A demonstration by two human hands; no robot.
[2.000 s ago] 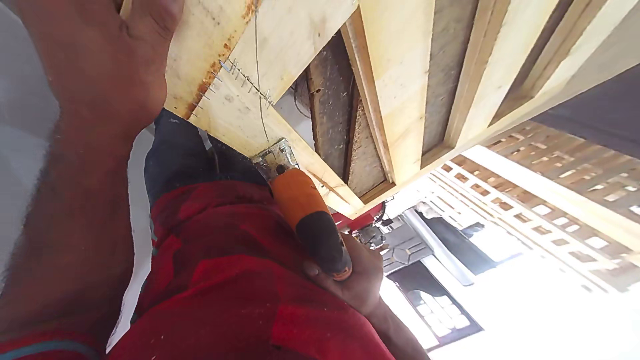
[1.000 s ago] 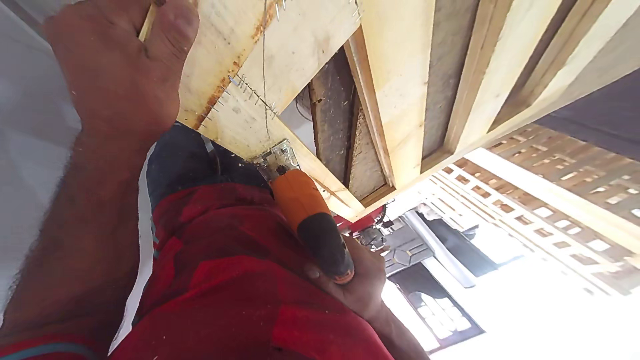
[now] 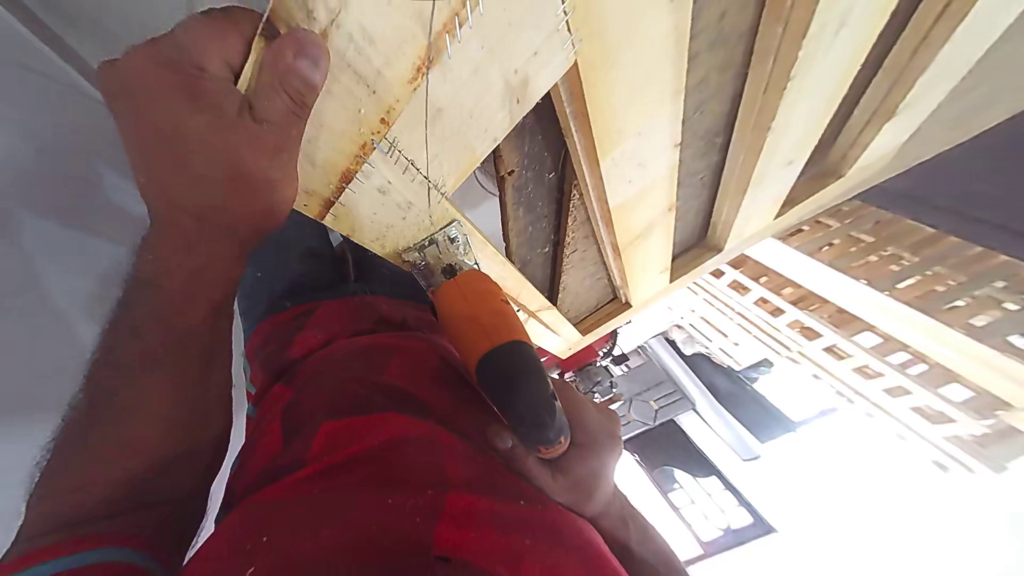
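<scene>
A jigsaw with an orange and black body [image 3: 488, 344] is gripped at its rear by my right hand [image 3: 580, 448]. Its metal base plate rests on the edge of a pale plywood panel [image 3: 480, 120], at the lower end of a thin dark line. The blade is hidden. My left hand [image 3: 216, 120] holds the panel's edge at the upper left, thumb on top. Rows of metal staple points [image 3: 412, 164] stick out of the panel, with rusty stains along a seam.
Beside the panel, a wooden frame with slats [image 3: 640, 160] runs to the upper right. A dark board [image 3: 532, 184] lies in the triangular gap. My red shirt [image 3: 360, 448] is close beneath the jigsaw. Slatted wood stands in bright light at the right.
My left hand has shifted a little along the panel edge, away from the jigsaw. The jigsaw has barely moved, and my right hand still holds it.
</scene>
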